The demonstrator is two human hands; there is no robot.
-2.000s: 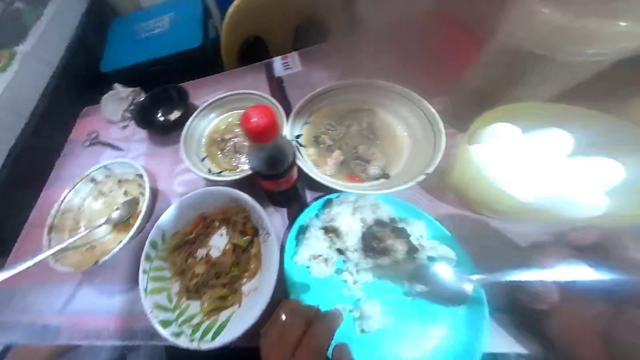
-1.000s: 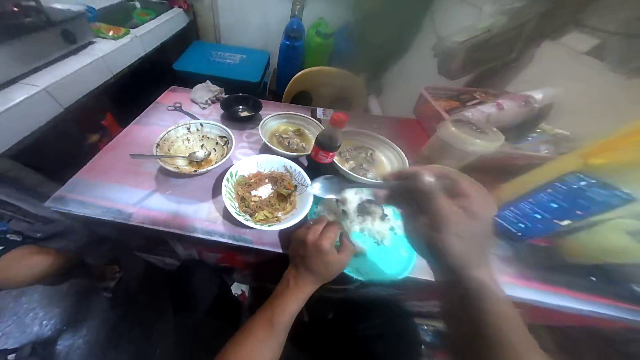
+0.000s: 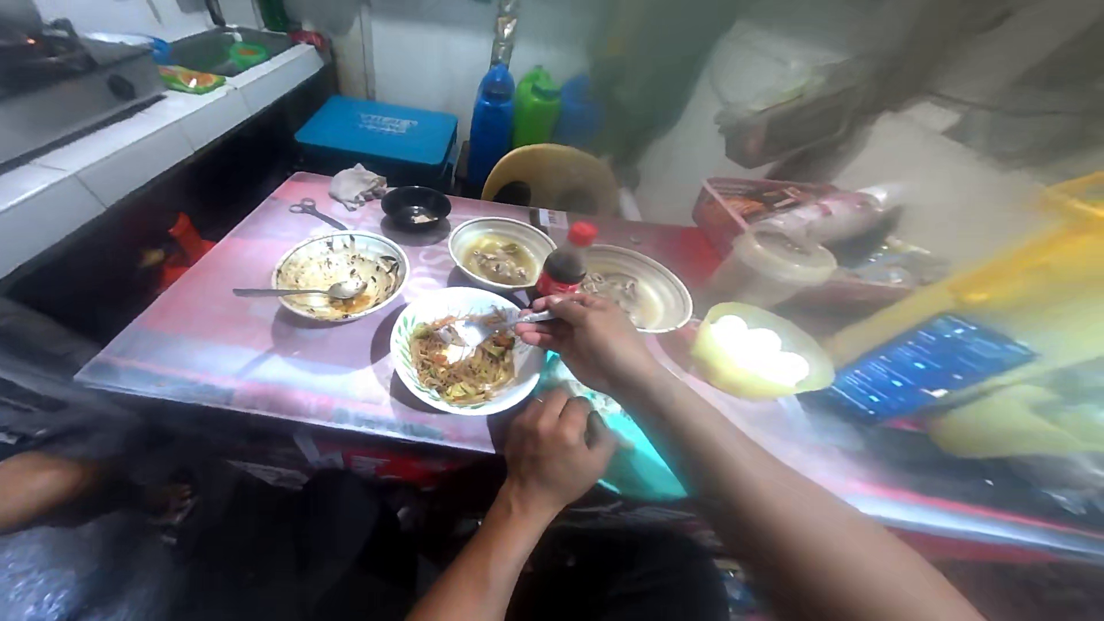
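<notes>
My right hand [image 3: 591,336] grips the handle of a metal spoon [image 3: 474,332], whose bowl is in a white leaf-patterned bowl of noodles and vegetables [image 3: 461,375]. At the table edge my left hand [image 3: 556,444] rests, fingers curled, against the near side of a turquoise plate [image 3: 642,457] with rice; whether it grips the rim is hidden. My right forearm covers part of that plate. Behind my right hand stand a red-capped cola bottle [image 3: 565,263] and a large bowl of soup [image 3: 660,289]. A smaller bowl of soup [image 3: 502,253] is left of the bottle.
On the left lie a used bowl [image 3: 297,259] with a spoon, scissors [image 3: 319,213], a crumpled cloth [image 3: 357,185] and a small black bowl [image 3: 416,207]. To the right are a yellow bowl of eggs [image 3: 759,349], a lidded plastic tub [image 3: 776,263] and a pink basket [image 3: 720,207]. A person's leg shows at left.
My right hand has moved left with the spoon, from over the turquoise plate to the noodle bowl. My left hand stays by the plate. The view has shifted widely.
</notes>
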